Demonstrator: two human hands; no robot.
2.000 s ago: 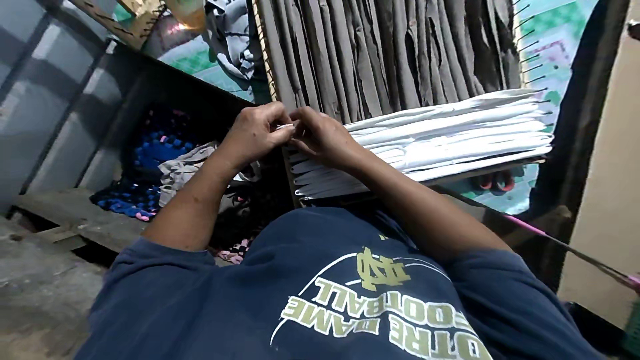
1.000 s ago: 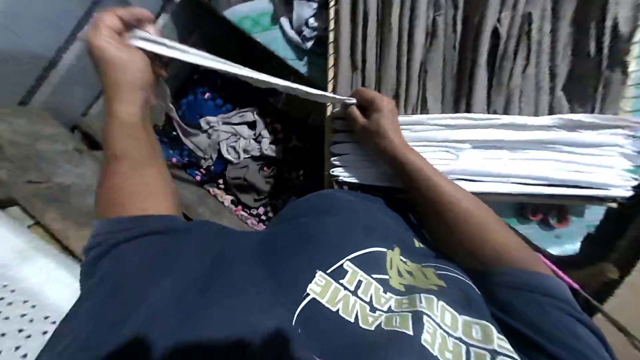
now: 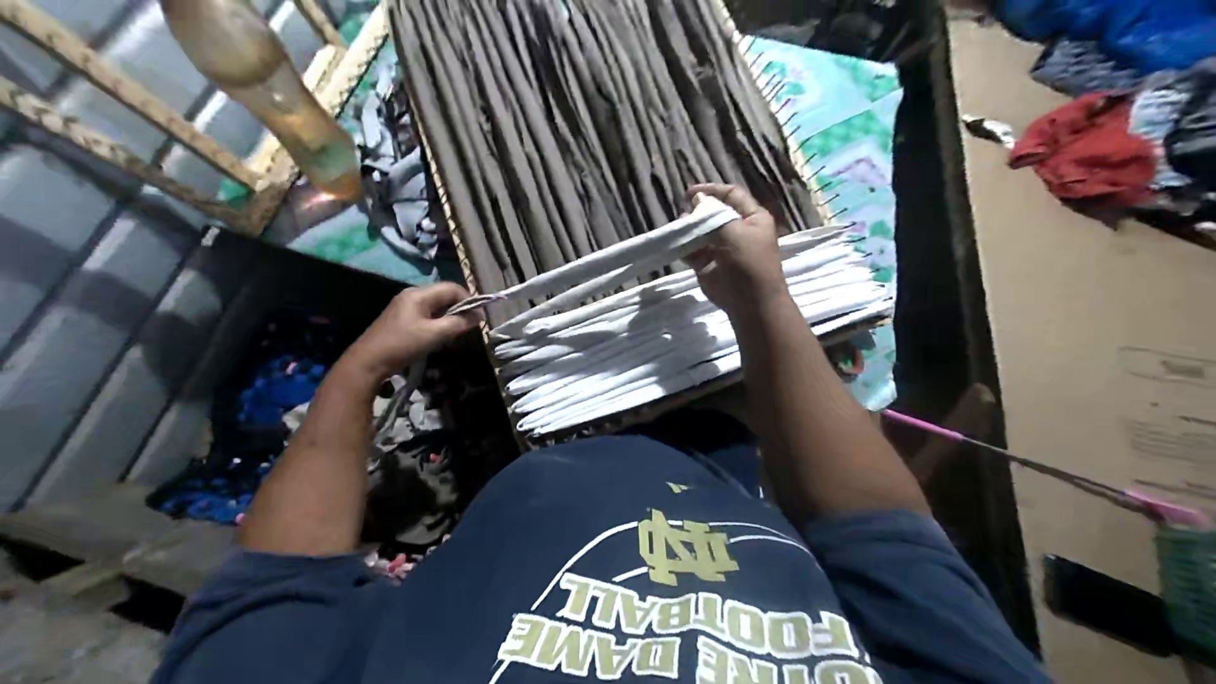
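A wooden frame [image 3: 445, 204] edged with nails holds lengthwise grey fabric strips [image 3: 560, 123]. White fabric strips [image 3: 617, 351] run crosswise at its near end. Over the frame, my right hand [image 3: 736, 242] grips a loop of white fabric strip [image 3: 608, 256] above the grey strips. My left hand [image 3: 427, 323], at the frame's left edge, pinches the strip's other end, where it narrows to a thin twisted piece. The strip stretches between both hands, just beyond the other white rows.
A plastic bottle [image 3: 275, 95] and another wooden frame [image 3: 123, 85] are at upper left. Cloth scraps [image 3: 408, 427] lie low on the left. On the right, cardboard [image 3: 1054, 313] bears a red cloth [image 3: 1088, 152] and a dark phone-like object [image 3: 1107, 603]; a pink-ended stick [image 3: 1035, 465] crosses its edge.
My right hand has moved from the frame's left edge across to the right with the white strip. My left hand, stretched far out left a second ago, is back beside the frame.
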